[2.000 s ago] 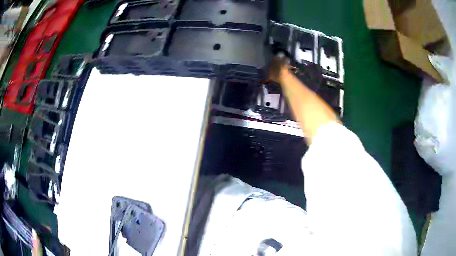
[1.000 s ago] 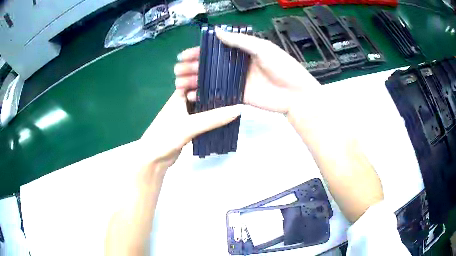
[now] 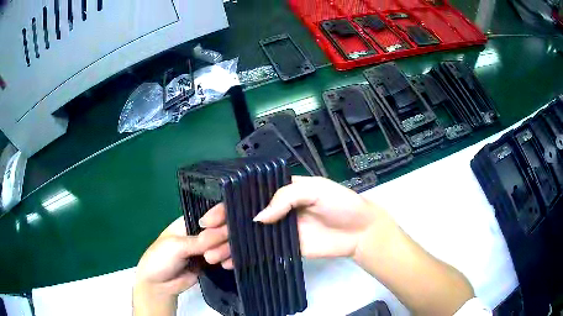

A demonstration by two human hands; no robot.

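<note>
A stack of black phone middle frames (image 3: 262, 247) is held upright in front of me, side rails facing me as parallel dark stripes. My left hand (image 3: 176, 256) grips it from the left, with fingers inside the frame openings. My right hand (image 3: 330, 216) grips it from the right, with a finger or thumb across the rails. Part of my left hand is hidden behind the frames. Part of a set-aside frame (image 3: 369, 310) shows at the bottom edge on the white sheet (image 3: 438, 197).
Overlapping frame groups (image 3: 364, 123) lie beyond the sheet. A red tray (image 3: 395, 52) holds frames at the far side. A single frame (image 3: 287, 57), a clear plastic bag (image 3: 145, 105) and a black strip (image 3: 241, 111) lie on the green mat. A black tray (image 3: 518, 191) is at right, a grey machine (image 3: 92, 55) at upper left.
The stack has moved lower in view and turned, so its frame openings now show at left. Both hands have shifted their grip. The view shows more of the red tray and far frames.
</note>
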